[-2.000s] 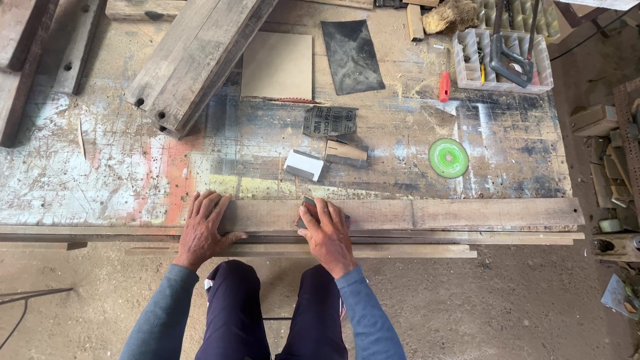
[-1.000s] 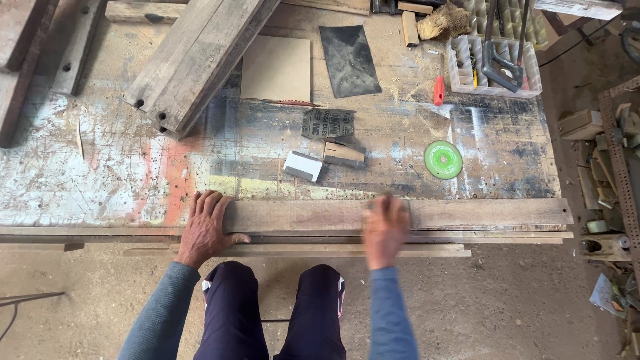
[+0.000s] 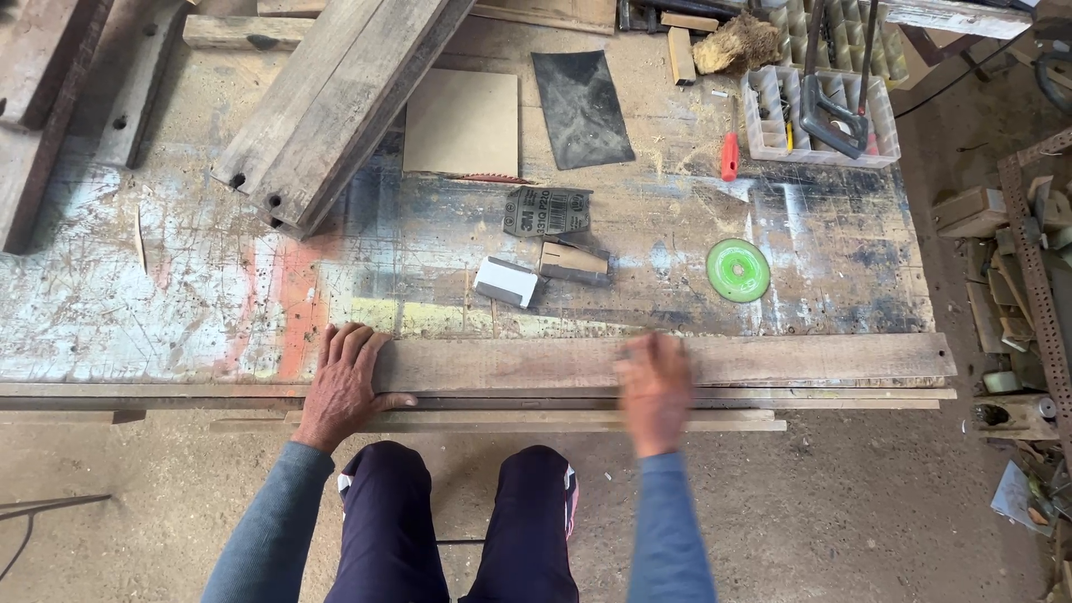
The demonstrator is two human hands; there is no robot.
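A long wooden board (image 3: 536,364) lies flat along the bench's near edge. My left hand (image 3: 347,381) grips its left end, fingers over the top and thumb at the near side. On the middle of the board is my right hand (image 3: 657,389), motion-blurred, its fingers curled around a dark sanding block that is mostly hidden. Beyond the board lie a white block with grey edges (image 3: 506,281), a folded sandpaper piece (image 3: 574,260) and a sandpaper sheet with its printed backing up (image 3: 548,211). A green disc (image 3: 738,270) rests farther right.
Thick timbers (image 3: 335,109) stand over the bench's back left. Behind are a square tan sheet (image 3: 462,121), a dark abrasive sheet (image 3: 583,109), a red-handled tool (image 3: 729,157) and a compartment box (image 3: 825,155) with a hacksaw (image 3: 835,121) on it. Thin strips (image 3: 737,421) run along the near edge.
My right hand has moved to the right along the board from where it was two seconds ago, and it is blurred now. My left hand has stayed at the board's left end.
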